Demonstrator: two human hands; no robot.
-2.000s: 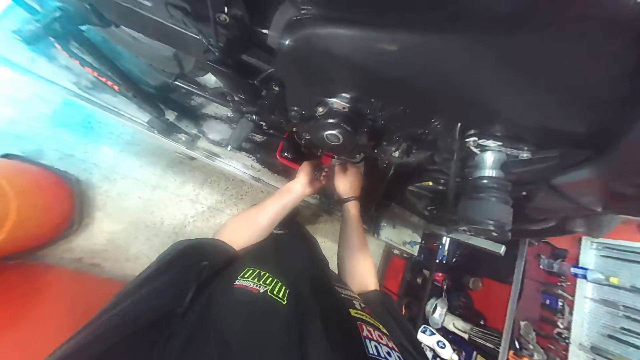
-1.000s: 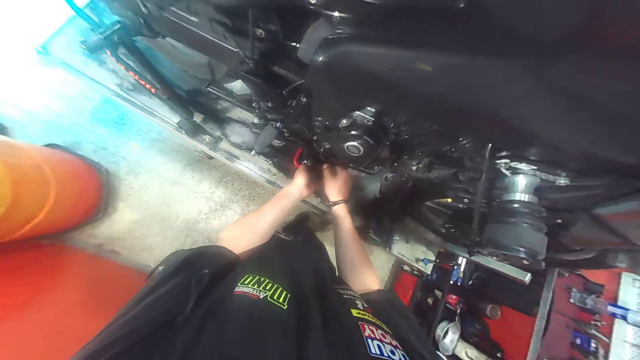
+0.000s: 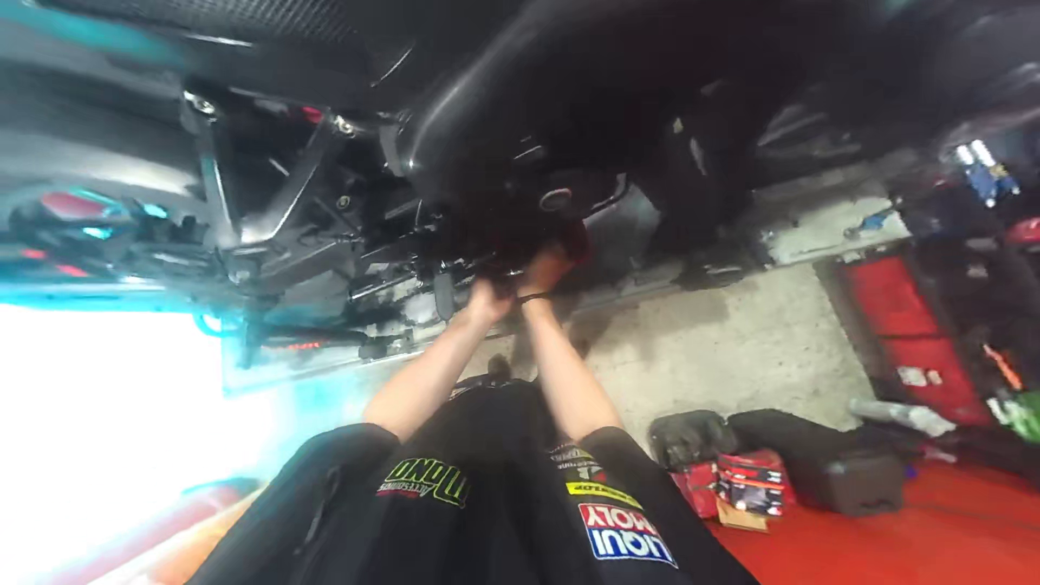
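Observation:
Both my hands reach up to the dark underside of a motorcycle engine (image 3: pixel 528 183). My left hand (image 3: pixel 489 302) is low beside the other, blurred, with its fingers partly hidden. Close to its right, my right hand (image 3: pixel 551 264) reaches higher into the shadow, with a dark band at the wrist. A red part (image 3: pixel 578 244) shows right beside the right hand; whether I hold it cannot be told. Above the hands is a round cover ring (image 3: pixel 556 199). Metal frame struts (image 3: pixel 292 191) stand to the left of the engine.
Concrete floor (image 3: pixel 731 349) lies behind the bike. On the red floor at lower right are a black case (image 3: pixel 861 479) and a red box (image 3: pixel 751 483) bearing print. A red and black cabinet (image 3: pixel 910 325) stands at the right. Strong light washes out the left side.
The view has swung strongly. The red part now shows to the right of my hands, where earlier red showed at their left and between them. My right hand now reaches higher than my left.

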